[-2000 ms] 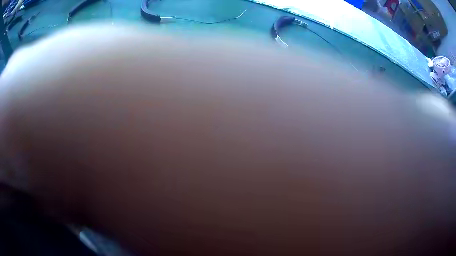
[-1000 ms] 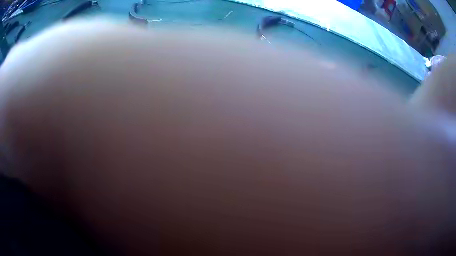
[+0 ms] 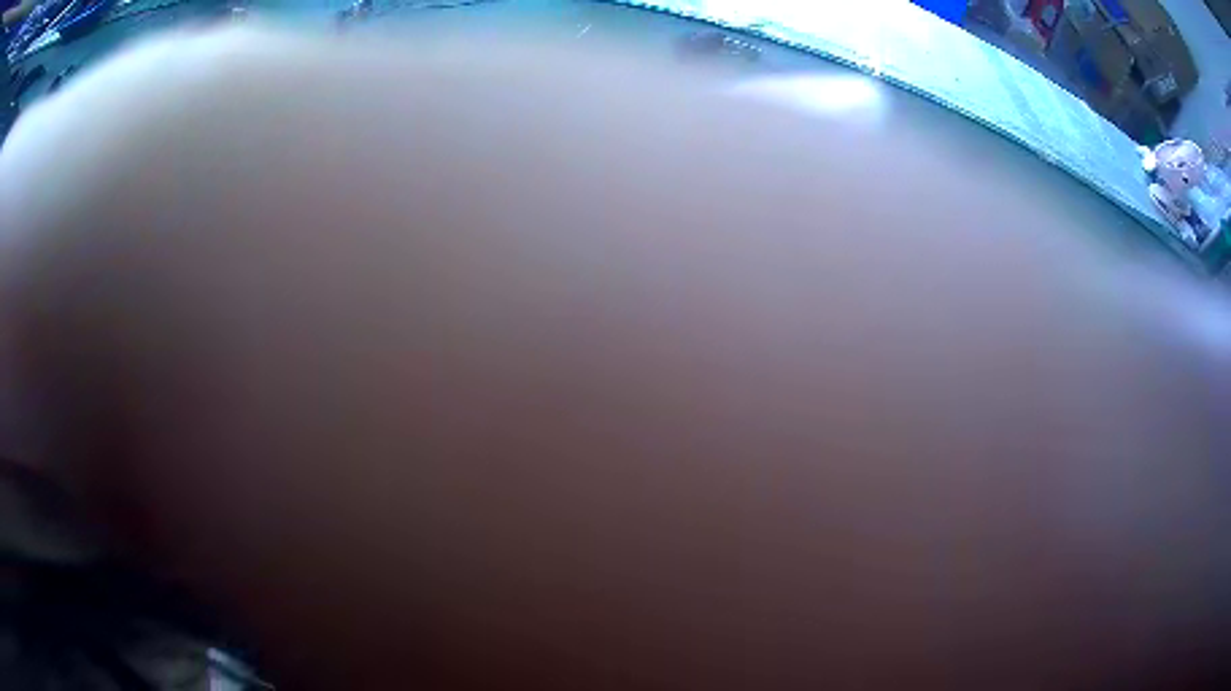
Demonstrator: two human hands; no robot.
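Observation:
A large, blurred skin-coloured shape (image 3: 608, 365), likely a hand or fingers very close to the lens, covers most of the view. I cannot tell which hand it is or what its fingers do. Above its edge, part of a dark headband piece (image 3: 722, 46) shows on the green belt (image 3: 520, 16); the rest of it is hidden. Dark pieces and thin wires (image 3: 57, 30) lie at the top left, cut off by the picture's edge. No work in the hands can be seen.
A long white-covered ledge (image 3: 945, 65) runs along the belt's far side. A small pale doll-like object (image 3: 1179, 165) stands at its right end. Blue, red and brown items (image 3: 1127, 54) are beyond it. A dark area with a small pale strip (image 3: 232, 667) is at the bottom left.
The blurred shape's upper edge covers more of the belt and its headband pieces. A pale blur at the right edge has gone, uncovering the doll-like object; a bright blur shows near the top middle.

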